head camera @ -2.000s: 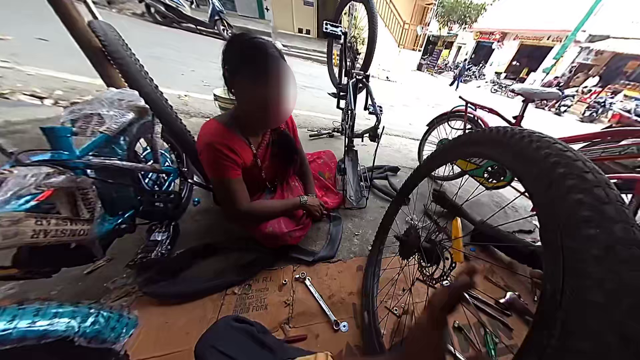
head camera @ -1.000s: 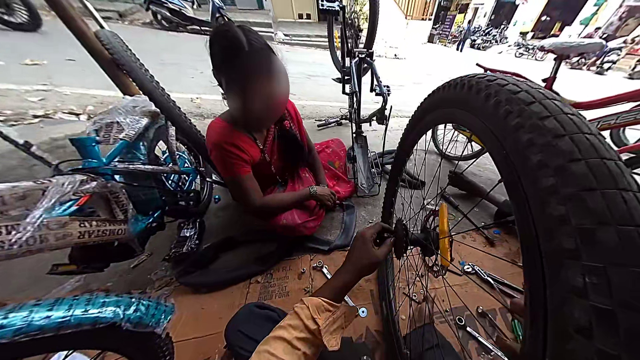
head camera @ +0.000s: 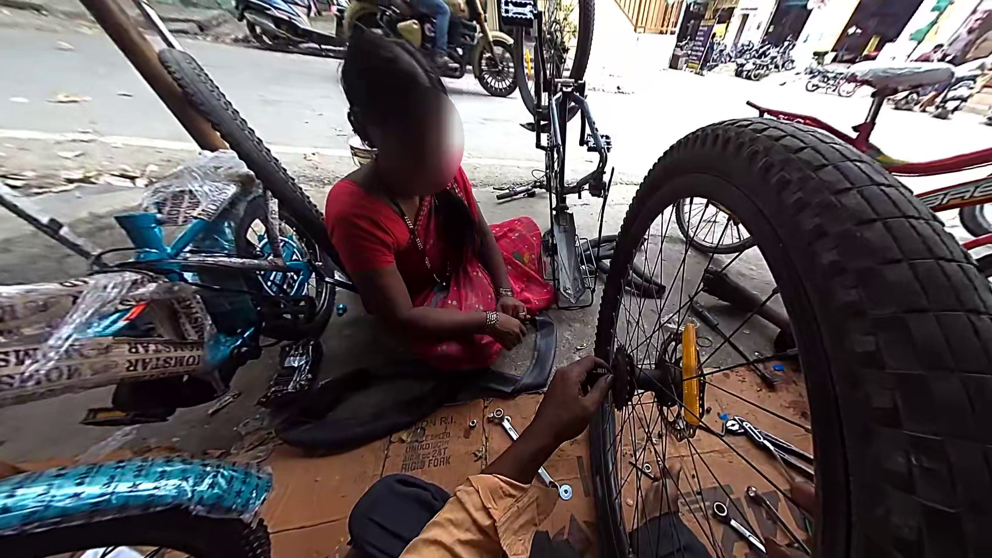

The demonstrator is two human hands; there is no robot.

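A bicycle wheel with a fat black tyre (head camera: 876, 256) stands upright at the right. At the hub's sprocket side (head camera: 622, 377), my left hand (head camera: 572, 395) pinches a small dark part with thumb and fingers. A yellow spoke reflector (head camera: 690, 374) sits among the spokes beyond the hub. Of my right hand (head camera: 803, 496) only parts of the fingers show, low behind the spokes and tyre; what it holds is hidden. A combination spanner (head camera: 531, 456) lies on the cardboard (head camera: 318, 488) just left of the wheel. Pliers (head camera: 767, 443) and another spanner (head camera: 740, 527) lie behind the spokes.
A person in red (head camera: 395, 256) sits on the ground opposite, hands near a black inner tube (head camera: 535, 356). A plastic-wrapped blue bicycle (head camera: 186, 271) stands at the left, an upturned bicycle frame (head camera: 570, 155) behind, and a red bicycle (head camera: 922, 167) at the back right.
My left hand, low among the spokes in the oldest frame, is now at the hub's sprocket side. The view has shifted. A motorcycle has come into view on the road behind.
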